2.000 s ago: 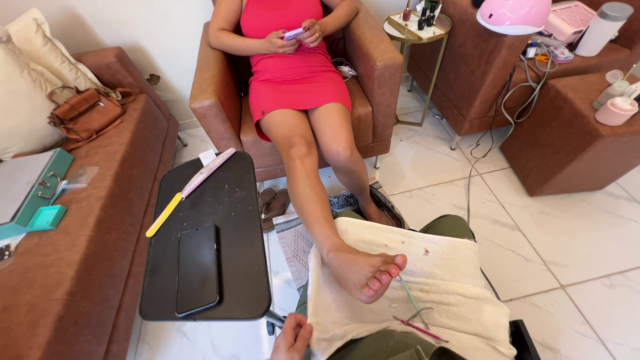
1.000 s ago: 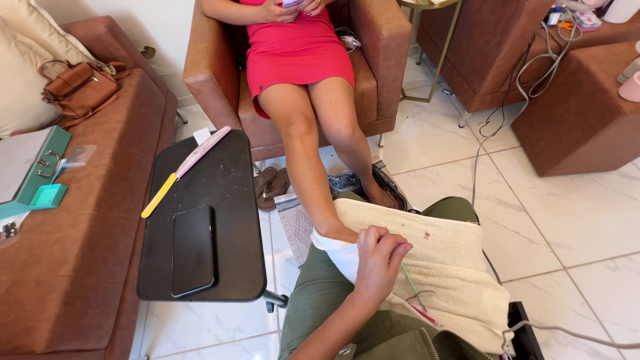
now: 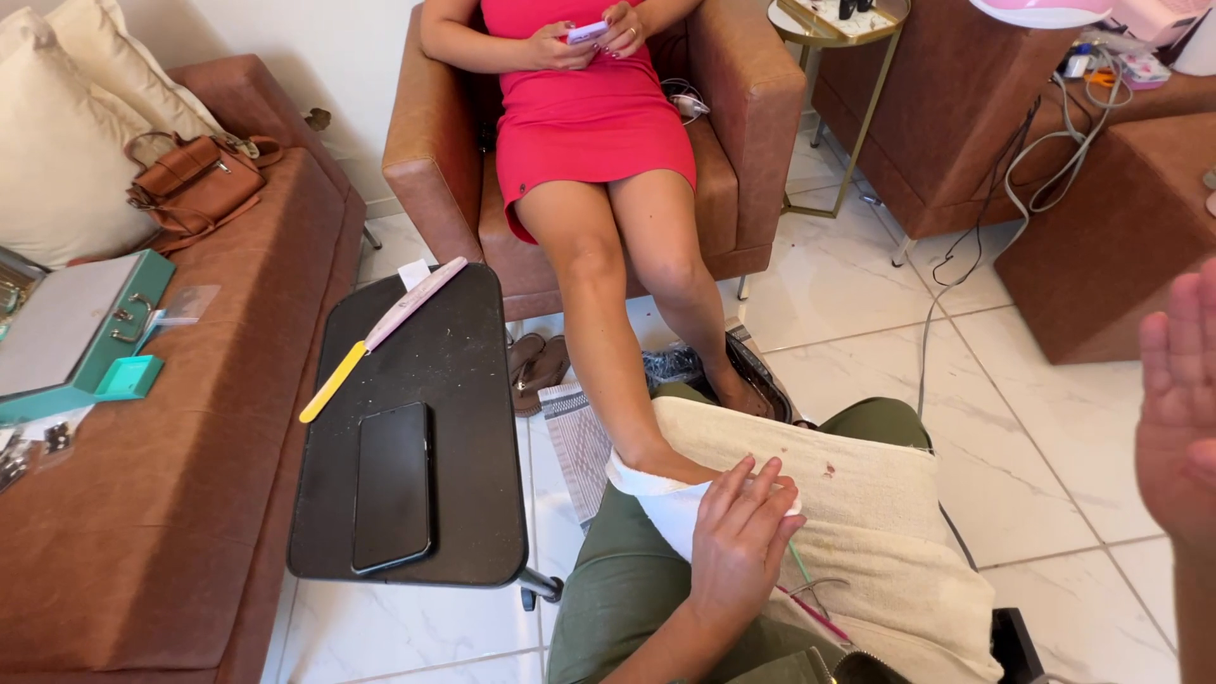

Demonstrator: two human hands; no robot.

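My left hand [image 3: 741, 541] lies over the toes of a seated person's foot [image 3: 674, 463], its fingers bent round them and the edge of a white cloth [image 3: 670, 508]. The cloth wraps under the heel and sole. Raised at the right edge, my right hand [image 3: 1181, 418] is empty, palm showing and fingers extended. A cream towel [image 3: 883, 513] covers my lap beneath the foot. Beside my left hand, on the towel, lie a thin green stick [image 3: 800, 562], a dark pink tool [image 3: 814, 613] and a curved grey piece that I cannot identify.
At left, a black side table [image 3: 465, 408] holds a smartphone [image 3: 392, 486], a yellow nail file [image 3: 334, 382] and a pale pink file [image 3: 416, 304]. The person sits in a brown armchair [image 3: 432, 161]. Grey cable [image 3: 926, 332] runs across the floor at right.
The foot was bare two seconds ago; a white cloth is now round it. My left hand has moved from the lower left onto the toes. My right hand has come into view at the right edge.
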